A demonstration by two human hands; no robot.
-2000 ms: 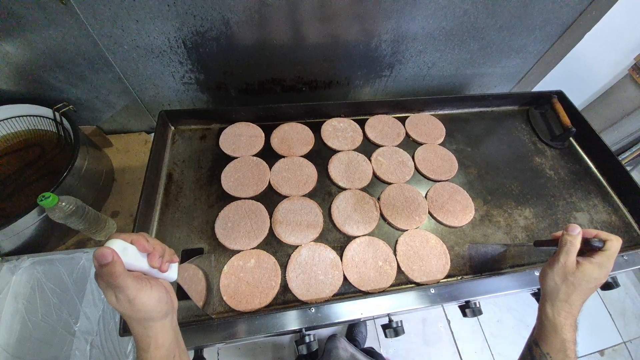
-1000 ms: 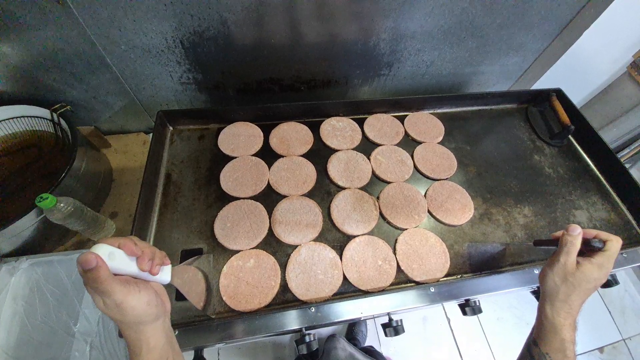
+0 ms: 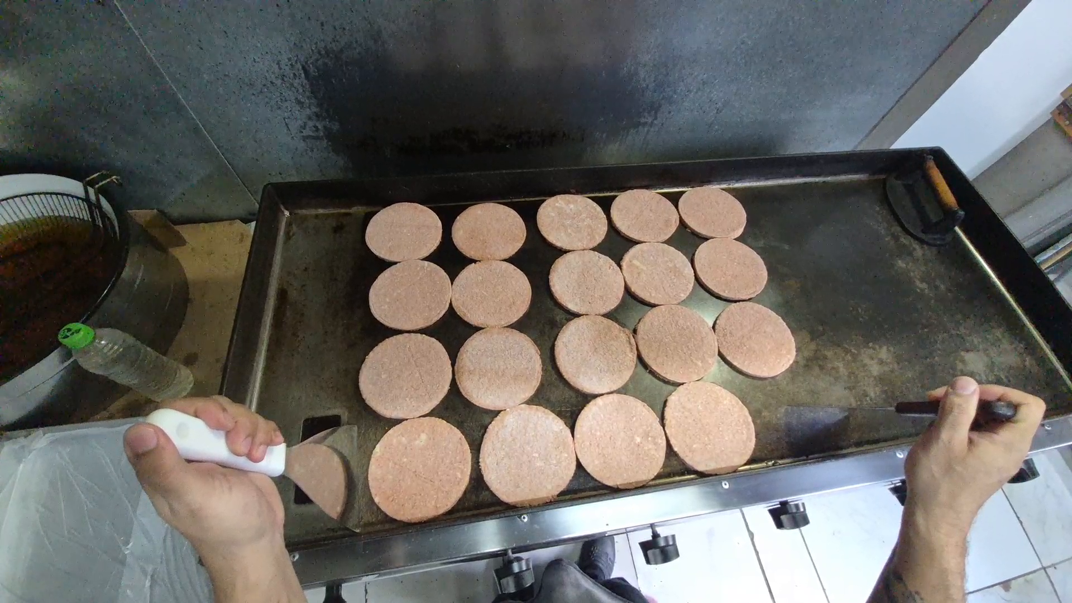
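My left hand (image 3: 222, 494) grips the white handle of a wide metal spatula (image 3: 339, 452), whose blade is over the griddle's front left corner. The blade partly shows a reddish-brown rounded patch, and a dark rectangular opening lies behind it. My right hand (image 3: 963, 452) holds a second spatula by its dark handle (image 3: 921, 408); its thin blade (image 3: 816, 419) lies low over the griddle's right part. Between the two spatulas, several round raw burger patties (image 3: 528, 455) rest in rough rows on the flat-top griddle (image 3: 871, 293). The nearest patty to the left blade (image 3: 419, 469) is just right of it.
A grill press (image 3: 925, 201) with a wooden handle stands at the griddle's back right corner. At the left are a pot with a wire basket (image 3: 50, 209), a green-capped plastic bottle (image 3: 134, 362) and a clear plastic bag (image 3: 75, 511). Control knobs (image 3: 660, 548) line the front.
My left hand has shifted slightly, and its spatula blade has moved a little right and is seen flatter. The patties keep their places, and my right hand is nearly unmoved.
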